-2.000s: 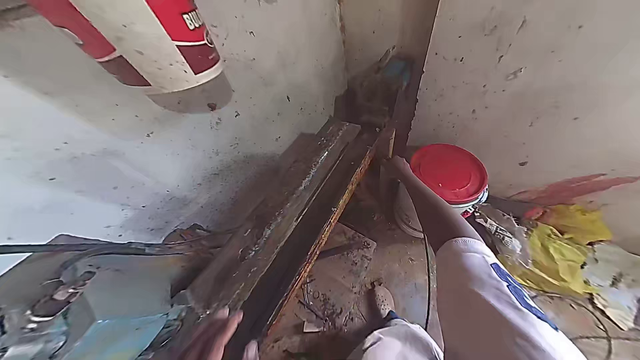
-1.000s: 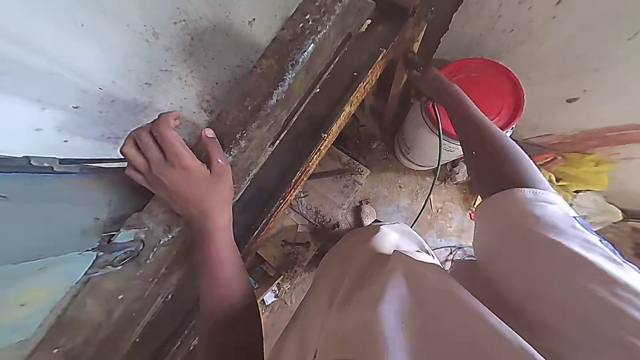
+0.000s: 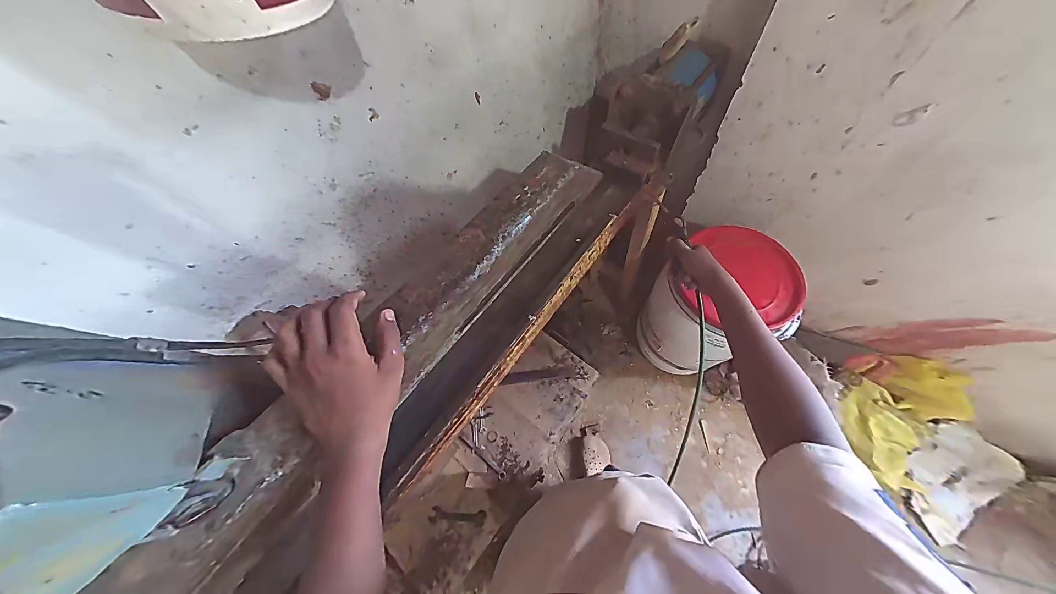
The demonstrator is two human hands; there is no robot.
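My left hand, its fingers spread, rests on or just over the back part of a worn wooden workbench with a long dark channel along it. Close beside the left hand a dark cable runs in from the left. My right hand is beyond the bench's front edge, beside a white bucket with a red lid. A thin green cable hangs down from the right hand. The hand's fingers are partly hidden, and what they close on cannot be made out fully.
A metal machine or vise stands at the bench's far end in the corner. A blue-grey metal box is at the left. Wrenches and debris lie on the floor. Yellow plastic bags lie at the right, and a white container is at the top.
My left hand has come up from the lower edge of the view onto or over the bench. My right hand stays near the red-lidded bucket. The view has shifted between frames.
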